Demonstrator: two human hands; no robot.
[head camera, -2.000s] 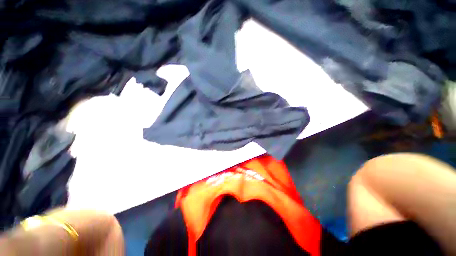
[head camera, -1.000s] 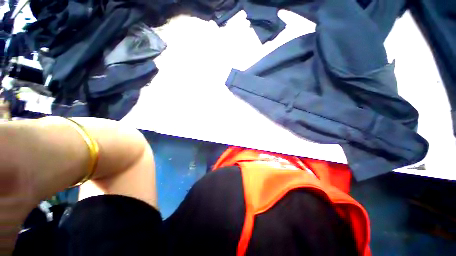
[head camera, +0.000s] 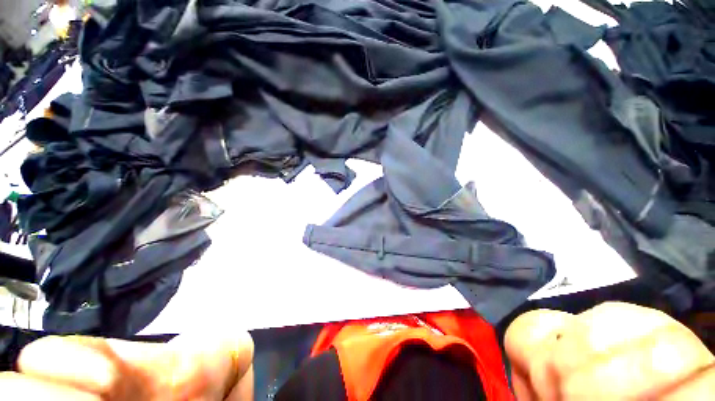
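Note:
Dark grey-blue trousers (head camera: 462, 262) lie on the white table, touched by neither hand. Their waistband (head camera: 423, 257) runs across near the front edge, with narrow belt loops standing on it. One cloth corner hangs over the edge towards the red-orange apron (head camera: 408, 337). My left hand or forearm (head camera: 133, 364) is at the bottom left, blurred and cut off by the edge, with a thin bracelet line. My right hand or forearm (head camera: 611, 352) is at the bottom right, also cut off. No fingertips show, so I cannot tell whether either hand is open.
The white table (head camera: 251, 251) has a front edge running across above my lap. A heap of dark garments (head camera: 117, 219) with greyish pocket cloth lies at the left and spreads along the far side. More dark garments (head camera: 580, 117) lie at the right.
The camera view has swung and now shows more of the far heap. The trousers lie much the same on the table. My right arm is back in view at the bottom right.

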